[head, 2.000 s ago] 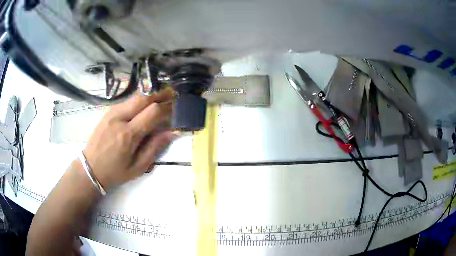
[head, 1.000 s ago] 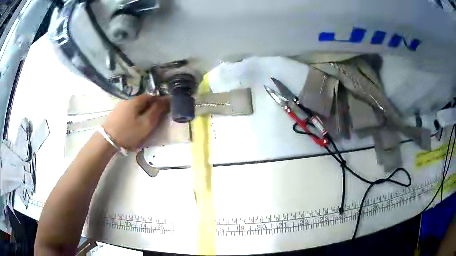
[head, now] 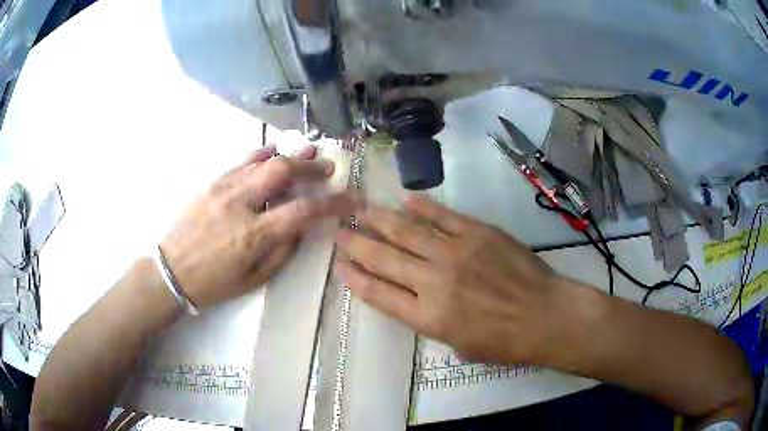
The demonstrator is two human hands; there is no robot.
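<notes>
A long grey-beige panel strip with a zipper along it runs from under the sewing machine head to the table's front edge. Another pale strip lies beside it on the left. My left hand lies on the left strip, its fingers reaching the zipper and slightly blurred. My right hand lies flat on the zipper and the right part of the strip, fingers pointing left. Both hands press from above just in front of the presser foot. The needle cannot be made out.
A black knob-like attachment hangs right of the foot. Red-handled snips with a black cord lie further right, beside the zipper pile. Small end pieces lie at far left. A printed ruler scale runs along the front edge.
My right hand has come in from the right onto the work. The strip and zipper, earlier lying sideways under the head, now run toward me. The yellow guide tape is now covered.
</notes>
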